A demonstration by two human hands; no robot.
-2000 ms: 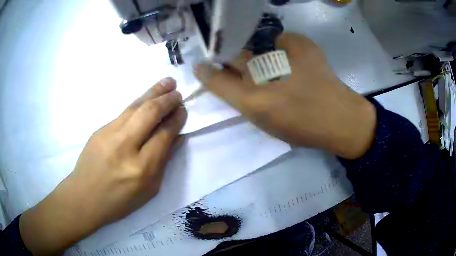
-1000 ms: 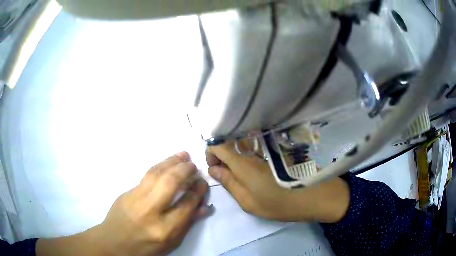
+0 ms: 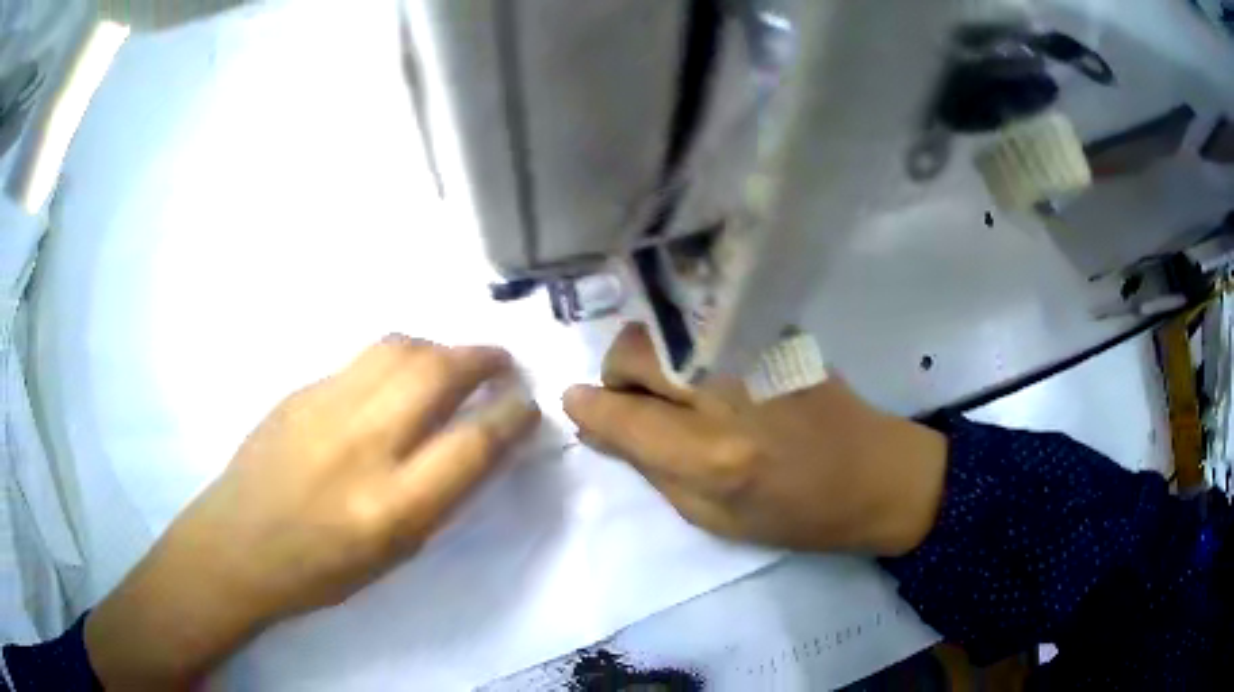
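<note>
A thin white fabric piece point(image 3: 582, 554) lies on the white table in front of the sewing machine head point(image 3: 582, 135). My left hand point(image 3: 366, 473) is at the fabric's left, blurred, with thumb and fingertips close together on white material. My right hand point(image 3: 758, 460) is just right of it, below the machine head, thumb and forefinger pinched at a small fold or edge of the fabric. The machine's parts partly cover my right fingers. The needle cannot be made out.
Cream ribbed tension knobs point(image 3: 1035, 162) are on the machine at right. A bright lamp strip point(image 3: 75, 115) is at upper left. A black-edged worn patch point(image 3: 629, 672) and ruler markings are at the table's front edge. White material lies along the far left.
The view has shifted, so the machine head appears higher and narrower. My left hand has moved slightly left and up, with its fingers more spread over the fabric. My right hand stays beside the fold.
</note>
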